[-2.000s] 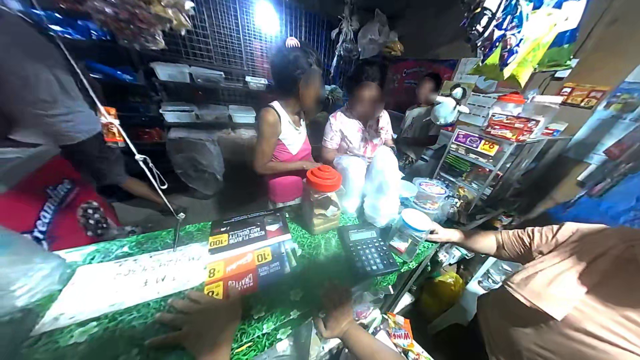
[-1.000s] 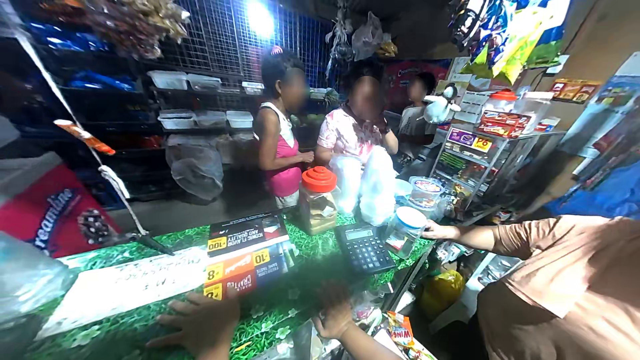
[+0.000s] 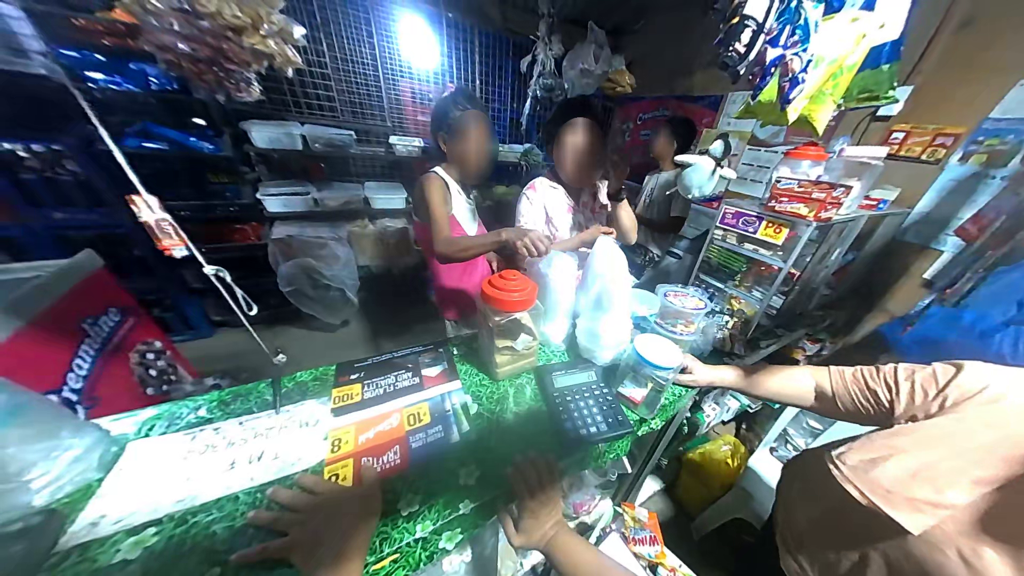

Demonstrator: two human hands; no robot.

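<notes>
My left hand [image 3: 324, 520] rests with spread fingers on the green grass-print counter cover [image 3: 432, 528], touching the lower edge of the price cards [image 3: 392, 416]. At the counter's near right edge lies my right hand [image 3: 534, 500], holding nothing, its fingers somewhat blurred. A black calculator [image 3: 582, 400] sits beyond it. Behind that stand a square jar with a red lid [image 3: 510, 320] and filled white plastic bags [image 3: 604, 304]. A clear jar with a white lid [image 3: 648, 372] is touched by another person's hand [image 3: 696, 372]. A handwritten paper sheet [image 3: 208, 464] lies left of the cards.
Several people stand beyond the counter, and a person in a tan shirt [image 3: 896, 464] is at the right. A metal display rack [image 3: 752, 264] holds goods. Snack packs [image 3: 642, 532] lie below the counter edge. A string [image 3: 164, 208] hangs at left, its end near the counter.
The person in pink and white has brought a hand forward toward the person in the patterned shirt and the white bags. My hands stay on the counter.
</notes>
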